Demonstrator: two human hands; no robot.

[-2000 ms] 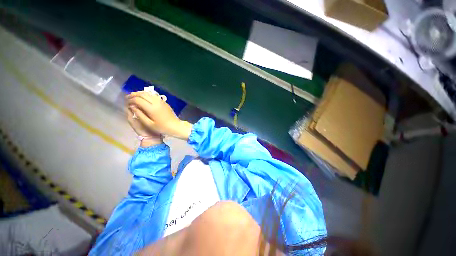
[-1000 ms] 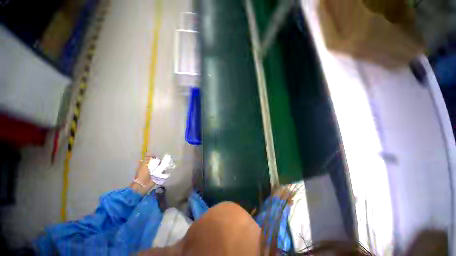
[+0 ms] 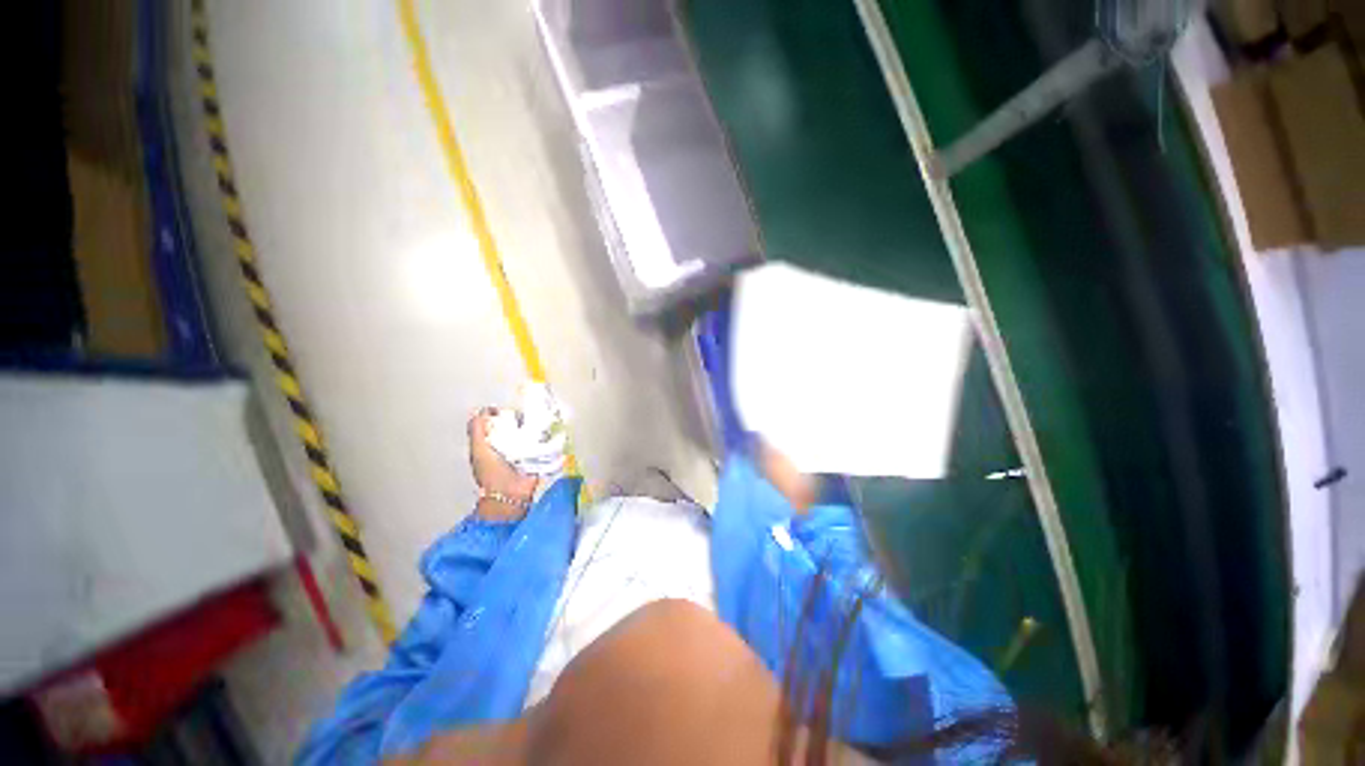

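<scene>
My left hand [image 3: 503,461], with a thin pale bracelet, is closed around a crumpled white paper wad [image 3: 533,428] over the floor. My right hand [image 3: 785,476], blurred, is at the lower left edge of a large white sheet [image 3: 850,371]. The sheet is over the green bench top [image 3: 794,150] and hides the fingertips. The hand appears to hold the sheet by that edge.
A grey-white bin [image 3: 666,180] and a blue bin [image 3: 714,374] stand left of the bench. Brown cartons [image 3: 1272,142] are at the upper right. A white surface [image 3: 135,509] and a red bin [image 3: 165,666] are at the left.
The view has moved along the bench. My right hand has come from the bench's right side to the white sheet, which now shows over the bench. My left hand still holds the paper wad.
</scene>
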